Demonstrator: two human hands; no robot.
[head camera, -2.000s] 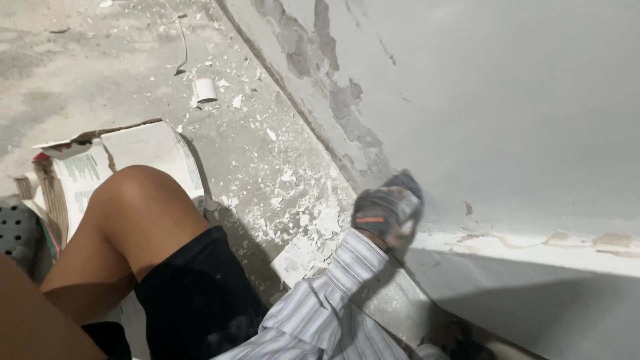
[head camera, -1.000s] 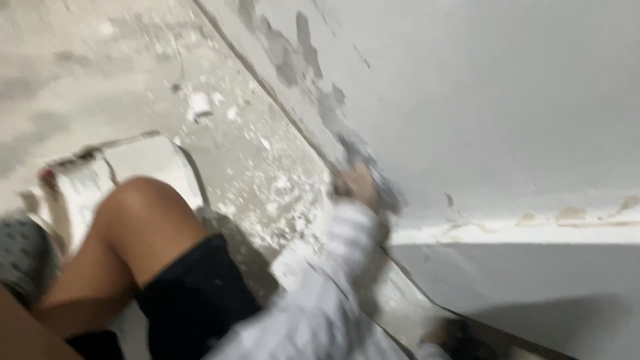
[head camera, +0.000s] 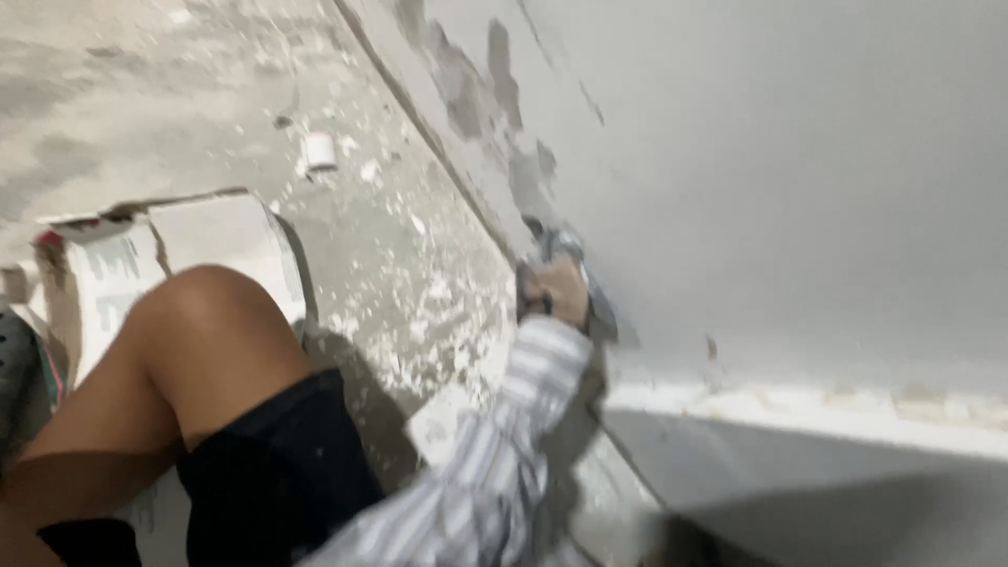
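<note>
My right hand (head camera: 557, 279) is in a dark grey work glove, below a sleeve with grey and white stripes. It lies against the lower part of the white painted wall (head camera: 772, 189), near where the wall meets the floor. Around and above it the wall has grey patches of peeled paint (head camera: 504, 75). The hand is blurred, and I cannot tell whether a tool is in its fingers. My left hand is out of view.
White paint flakes (head camera: 441, 291) litter the concrete floor (head camera: 362, 228) along the wall. A small white cylindrical object (head camera: 320, 151) stands or lies among them. A flattened cardboard piece (head camera: 224, 228) lies under and behind my bent knee. A white ledge (head camera: 787, 409) crosses the wall at right.
My right hand stays low at the wall; its pose has changed, with more of the bare-looking wrist side showing now. The view has shifted slightly.
</note>
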